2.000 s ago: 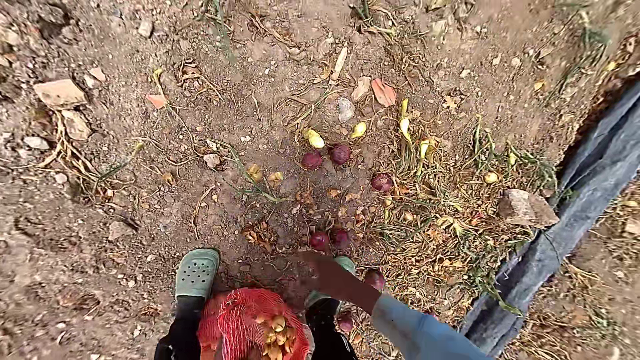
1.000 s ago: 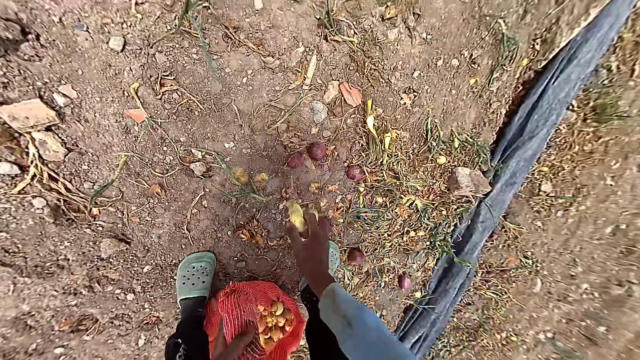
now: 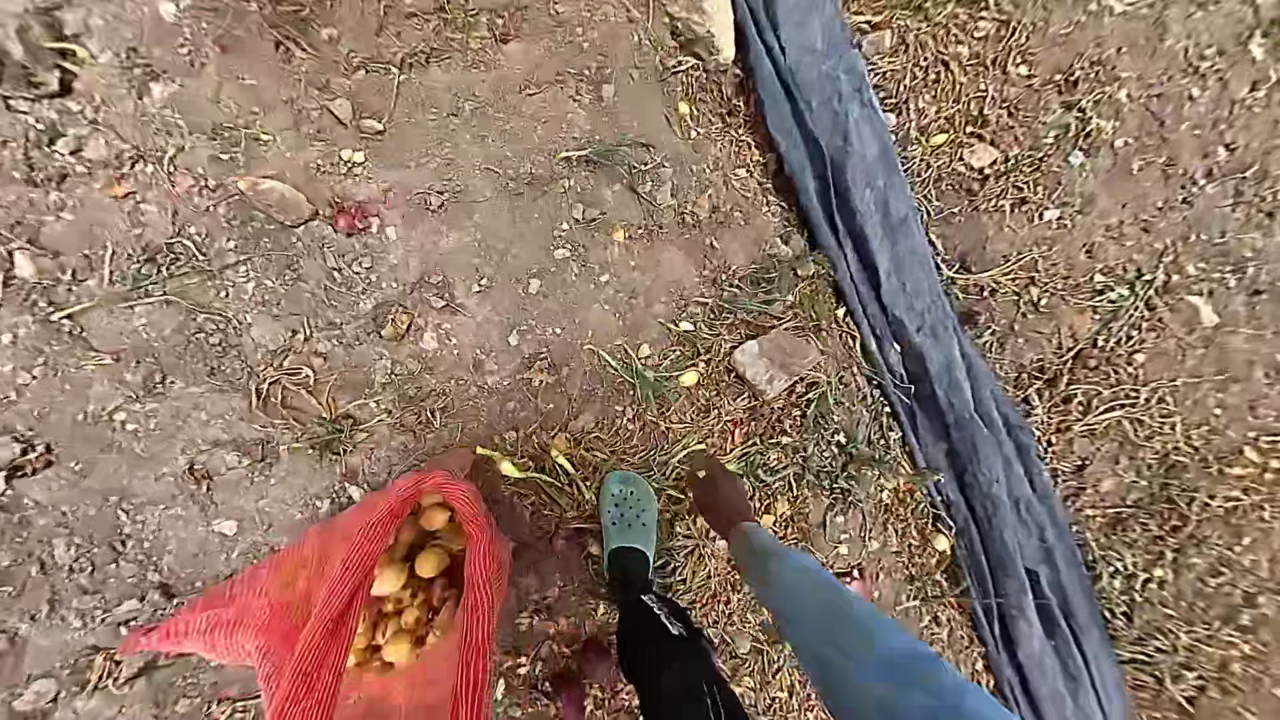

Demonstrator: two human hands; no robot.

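My left hand [image 3: 455, 462] shows partly at the upper rim of a red mesh bag [image 3: 335, 590], which it grips. Small yellow-brown onions [image 3: 432, 562] fill the bag's open mouth. To the right, my right hand [image 3: 718, 495] hangs low over dry stalks, beside a green clog [image 3: 630, 515] on my foot. Its fingers are blurred, and whether they hold anything cannot be told. Yellowish onion plants [image 3: 510, 467] lie on the soil between the two hands. Dark red onions [image 3: 597, 660] lie in shadow left of my leg.
A long folded strip of grey-blue fabric [image 3: 900, 330] runs down the right side. A pale stone [image 3: 775, 362] sits left of it, and another stone [image 3: 278, 200] lies at the upper left. Dry stalks [image 3: 1110, 400] litter the soil.
The bag has been lifted off the ground and now looks larger. My right hand has left the pale onion it was touching. The view has shifted strongly to the right.
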